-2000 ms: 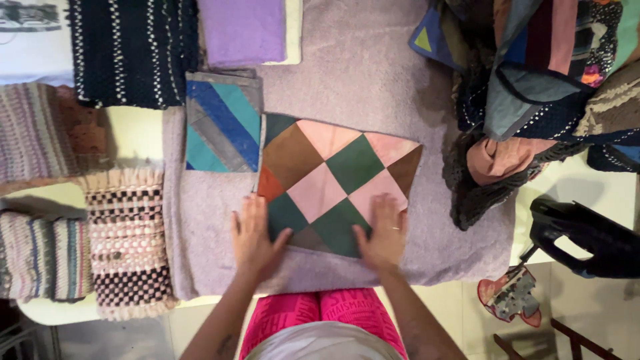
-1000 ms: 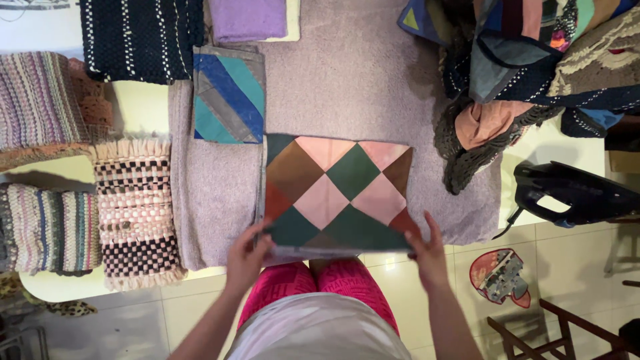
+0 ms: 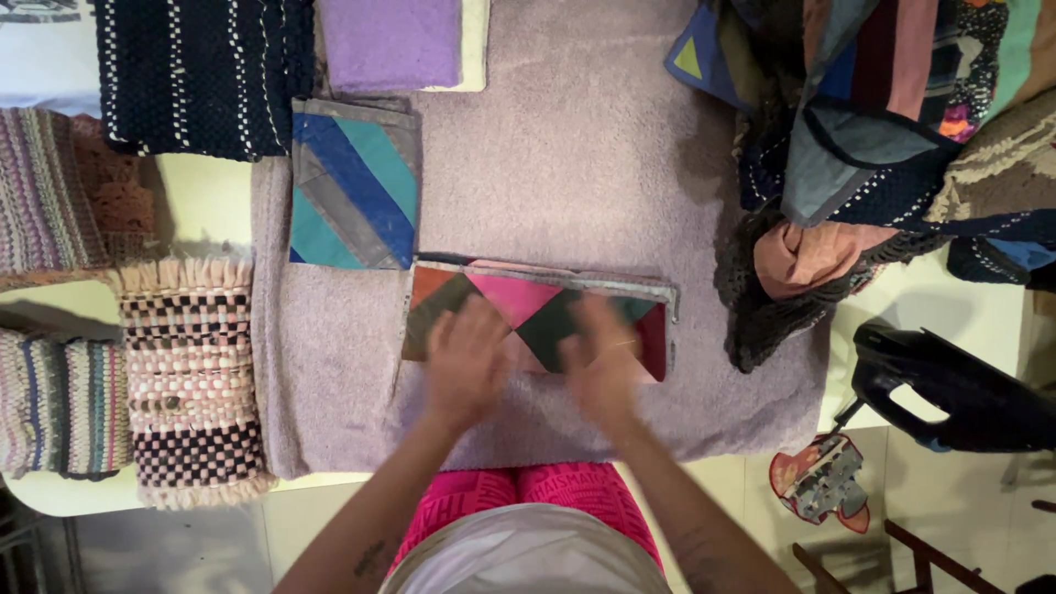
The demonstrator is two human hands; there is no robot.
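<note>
A patchwork cloth [image 3: 536, 309], folded into a long rectangle, lies on a pale mauve towel [image 3: 561, 165]. Its upper face shows pink, dark green, brown, orange and dark red patches. My left hand [image 3: 470, 359] rests on its left part with the palm down. Over its right part is my right hand [image 3: 602, 355], blurred, fingers apart; whether it touches the cloth is unclear. Neither hand grips anything. Just beyond the cloth's upper left corner lies a folded square piece [image 3: 355, 186] with blue, teal and grey diagonal strips.
Woven mats [image 3: 194, 379] and folded striped knits [image 3: 62, 404] are at the left. A navy textile [image 3: 202, 78] and purple cloth [image 3: 392, 41] lie farther back. At the right are heaped textiles [image 3: 874, 157] and a black clothes iron [image 3: 949, 388] near the table's edge.
The patchwork cloth, a larger spread panel in the earlier frames, is now folded to a narrower strip. My hands have moved from its near corners onto its upper face, closer together.
</note>
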